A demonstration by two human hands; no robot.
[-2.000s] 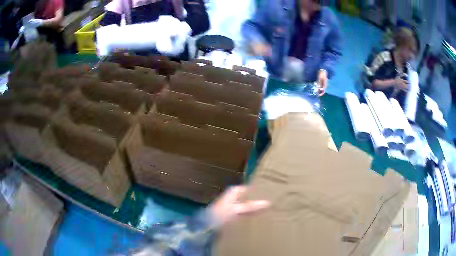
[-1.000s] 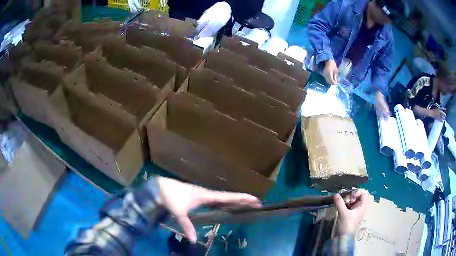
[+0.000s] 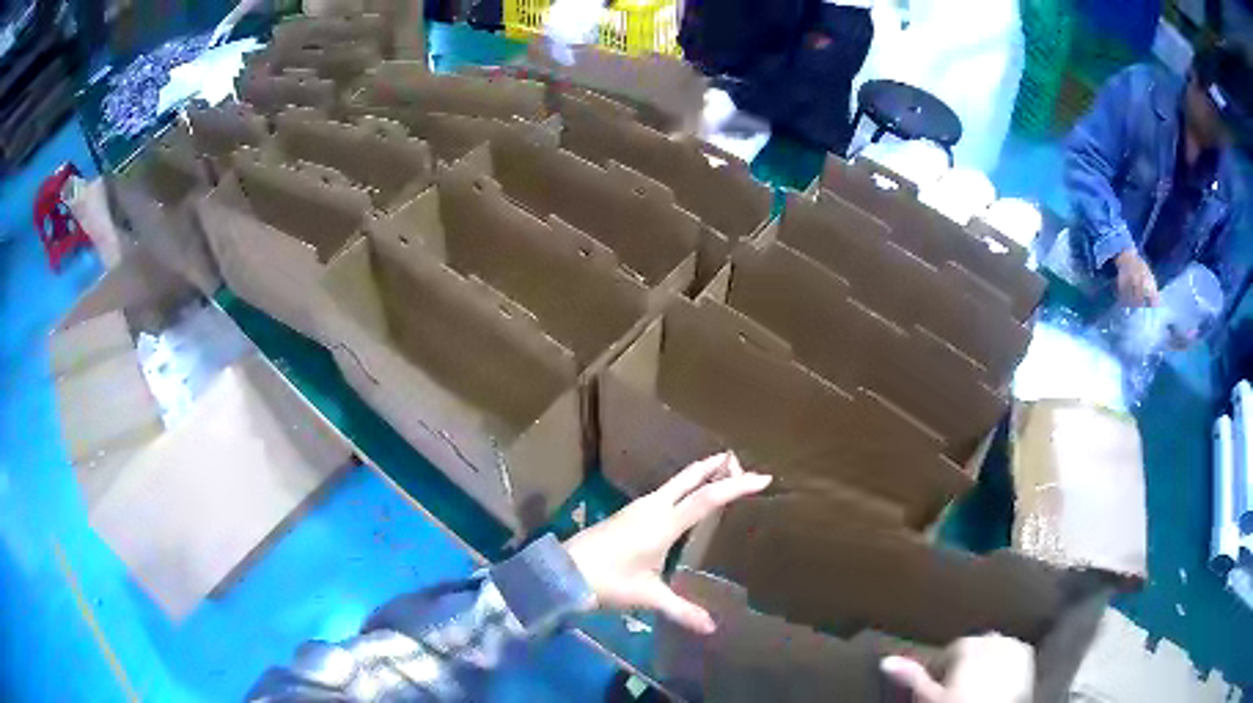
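A brown erected carton (image 3: 879, 577) stands open-topped at the lower right, in front of the nearest row of cartons. My left hand (image 3: 660, 543) is at its left end, fingers over the end panel and thumb on the near side. My right hand (image 3: 969, 670) is at its near side towards the right, cut off by the lower picture edge and a little blurred. Rows of open cartons (image 3: 495, 330) stand close together behind and to the left.
A wrapped bundle (image 3: 1079, 481) and a partly visible blank stack (image 3: 1147, 673) lie at right. A large open carton (image 3: 220, 481) is beside the table at left. A person (image 3: 1147, 179) handles clear plastic opposite. A black stool (image 3: 907, 117) stands behind the cartons.
The piece between my hands was a narrow folded shape and is now an open carton against the front row. The view has turned left. The flat blank under my left hand earlier is no longer seen there.
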